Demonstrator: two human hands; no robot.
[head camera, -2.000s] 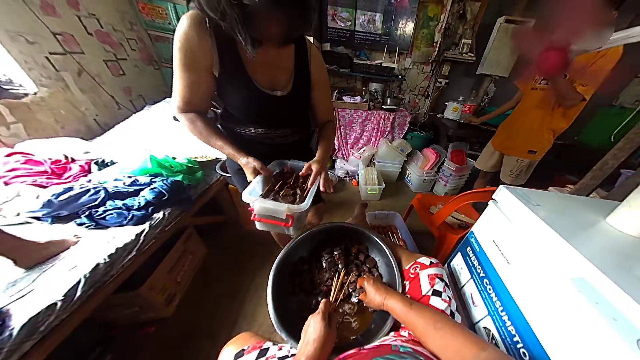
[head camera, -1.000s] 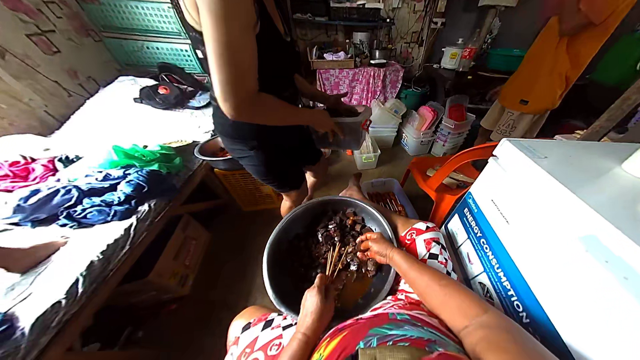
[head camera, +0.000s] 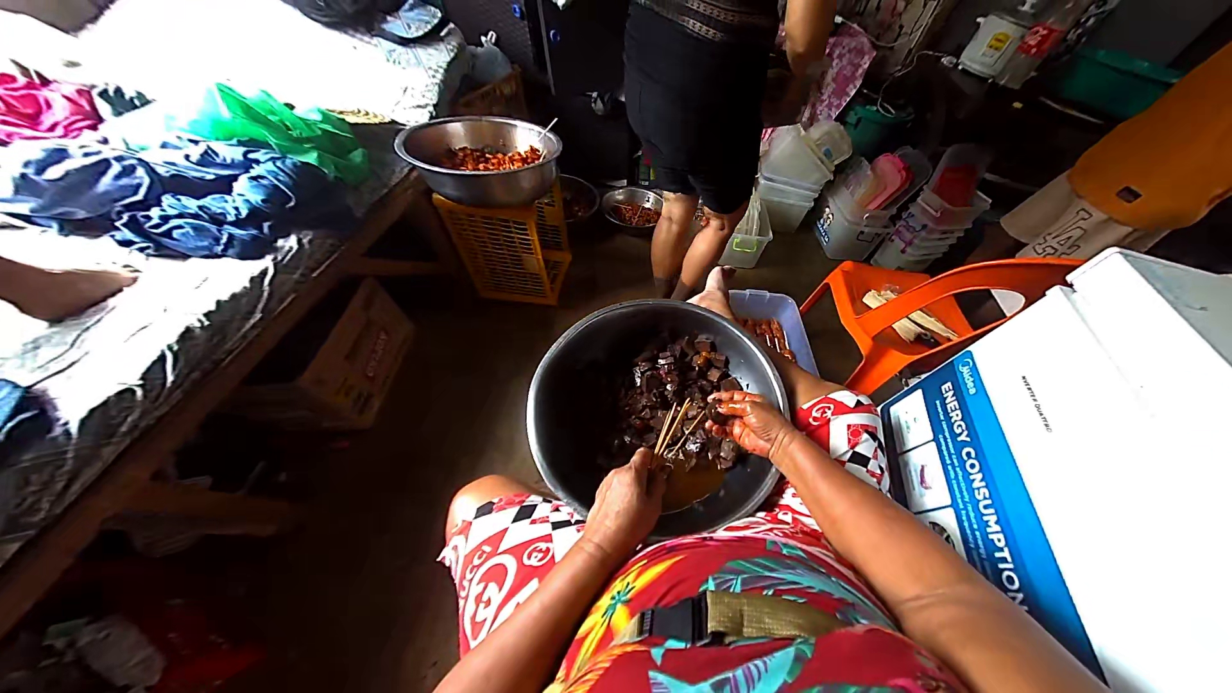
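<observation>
A large metal basin (head camera: 568, 404) rests on my lap, with dark brown cubes (head camera: 674, 375) that look like marinated food and some brownish liquid at its near side. Several thin bamboo skewers (head camera: 677, 430) fan upward out of my left hand (head camera: 628, 496), which is closed on their lower ends over the near rim. Above the cubes at the right, my right hand (head camera: 756, 423) pinches a dark piece (head camera: 717, 412) near the skewers. Its fingertips are stained reddish. Whether the piece touches a skewer is not clear.
Beyond the basin are a tub of skewered food (head camera: 794, 322) and an orange plastic chair (head camera: 866, 322) with sticks. A white appliance (head camera: 1136, 433) stands right. A bed (head camera: 318, 269) is left, beside a steel bowl (head camera: 481, 188) on a yellow crate (head camera: 510, 250). Two people stand ahead.
The person in black, who held a plastic container, has turned and moved away from my basin. My hands stay over the basin with the skewers. The view has tilted down.
</observation>
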